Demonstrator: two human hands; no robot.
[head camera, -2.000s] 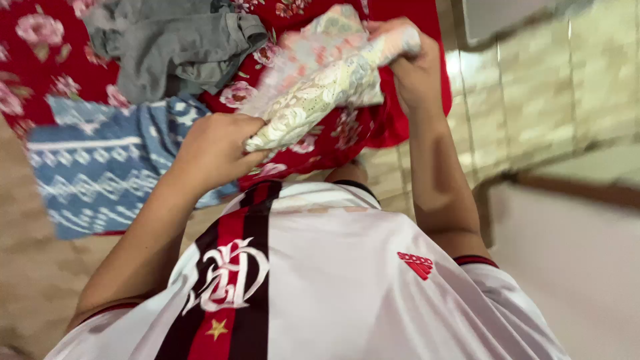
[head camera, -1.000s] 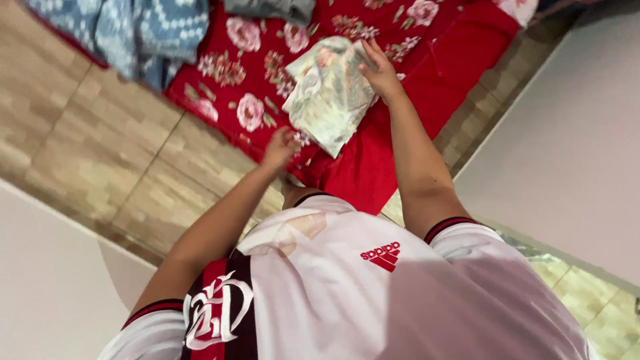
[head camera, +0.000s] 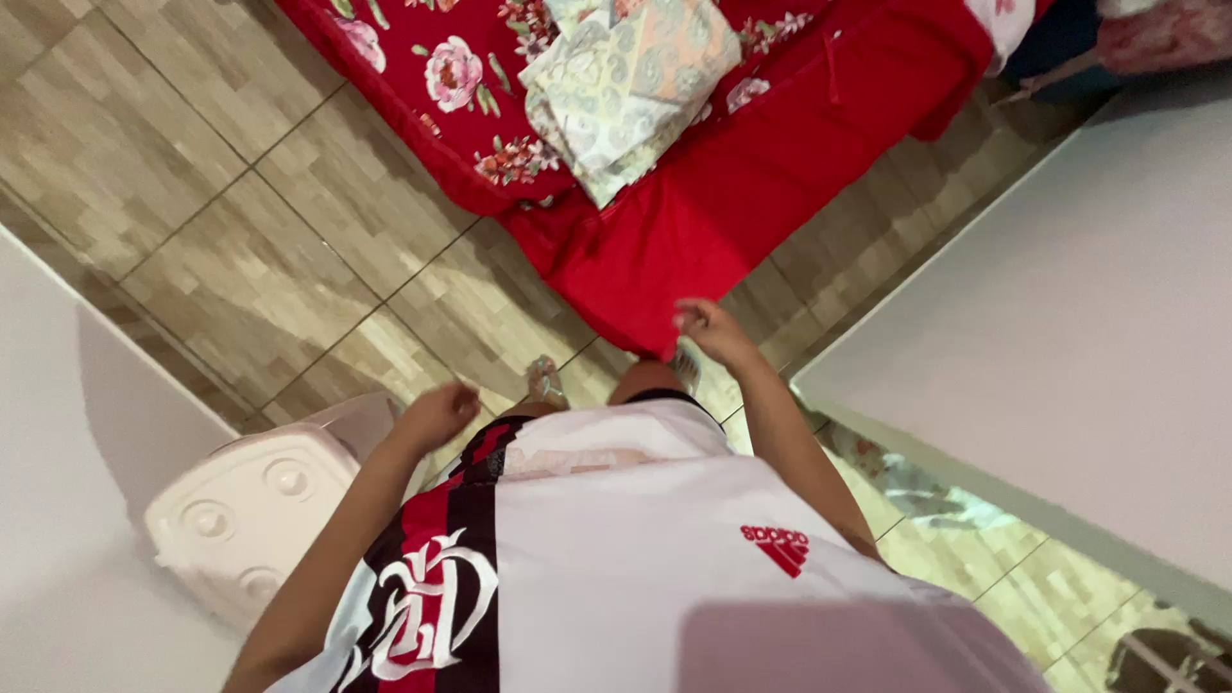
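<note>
My left hand hangs beside my torso, fingers curled loosely with nothing seen in it. On the other side, my right hand is held over the hanging edge of the red cover, its fingers apart and empty. A folded patterned cloth, pale yellow, white and peach, lies beyond both hands on the red floral bedspread. Neither hand touches that cloth.
A white plastic stool stands at the left beside a pale wall. A large pale panel juts in from the right. Tiled floor surrounds the bed. More fabric is at the top right.
Both hands have let go of the patterned cloth and drawn back toward my body. The cloth, held up two seconds ago, now lies folded on the bedspread. The view has turned.
</note>
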